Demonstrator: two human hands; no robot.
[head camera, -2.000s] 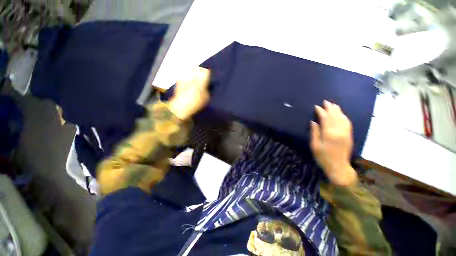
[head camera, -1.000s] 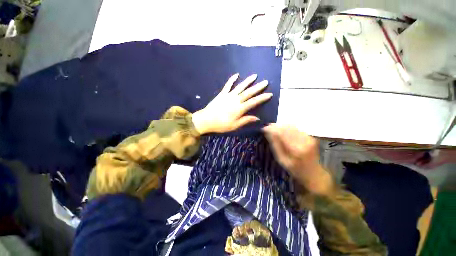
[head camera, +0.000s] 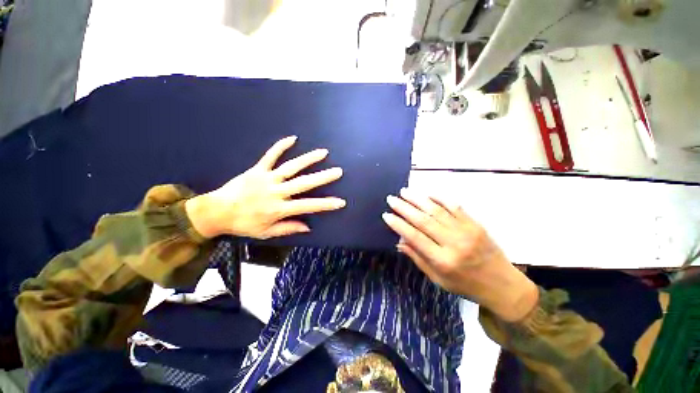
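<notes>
A large navy cut panel (head camera: 192, 123) lies flat on the white machine table and runs off the left side of the view. Its right edge lies just below the presser foot and needle (head camera: 413, 90). My left hand (head camera: 272, 192) lies flat on the panel with fingers spread. My right hand (head camera: 453, 242) rests at the panel's right edge, fingertips on the cloth and fingers close together; it does not grip the cloth. Both hands are bare.
The white sewing machine head (head camera: 537, 31) stands at upper right. Red-handled thread snips (head camera: 554, 127) and a slim pale pointed tool (head camera: 638, 123) lie right of the needle. Navy cloth (head camera: 583, 307) lies below the table's edge at right.
My left hand has moved left across the panel, fingers still spread. My right hand has come up from the front edge onto the panel's right edge. The camera view is closer to the table.
</notes>
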